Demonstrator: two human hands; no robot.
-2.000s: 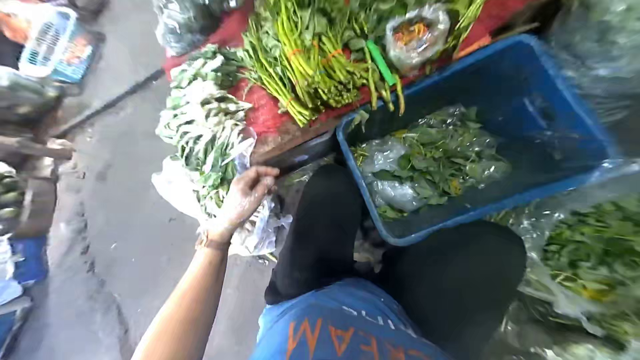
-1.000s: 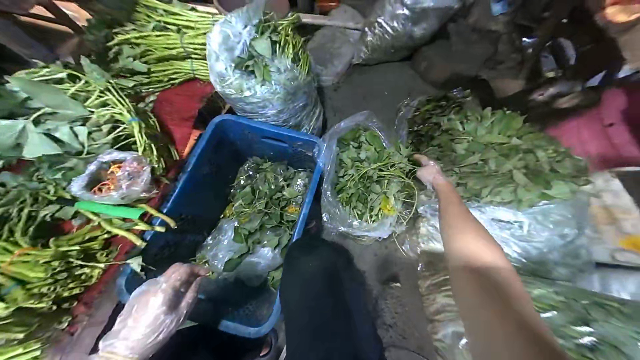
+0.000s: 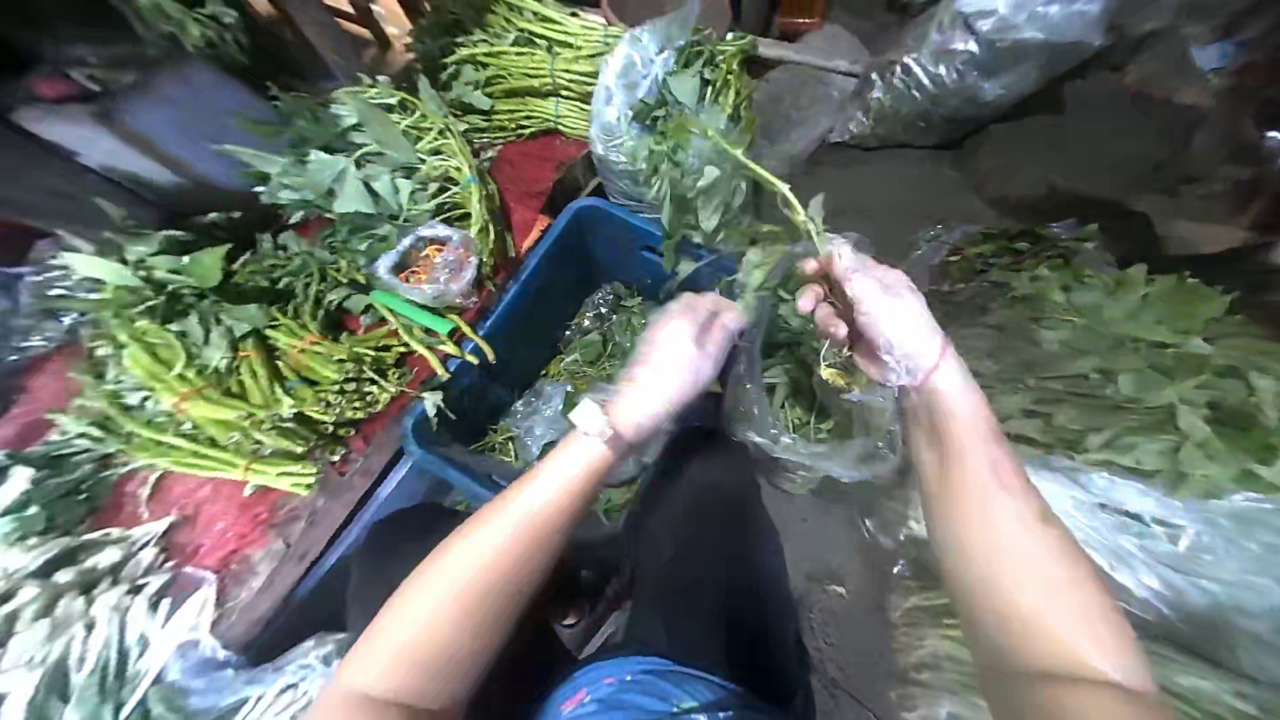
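Note:
My right hand (image 3: 875,310), in a thin clear plastic glove, grips a leafy green stem (image 3: 765,180) that slants up and left from the fingers. Close by on the left, my left hand (image 3: 680,360) is blurred, with its fingertips near hanging leaves; whether it pinches any is unclear. Below it stands a blue plastic crate (image 3: 500,330) with loose leaves and clear plastic inside. An open clear plastic bag of greens (image 3: 800,400) sits right of the crate, partly under my right hand.
Bundled green stalks (image 3: 210,400), a green-handled tool (image 3: 412,312) and a small bag of rubber bands (image 3: 430,265) lie on red cloth at left. Behind the crate stands a bagged bunch of greens (image 3: 630,110). A large leafy heap (image 3: 1140,370) lies at right, on plastic.
My right hand has come up from the bag's right edge and now holds a stem. My left hand has moved from the crate's near left edge to above its right side. The view has swung.

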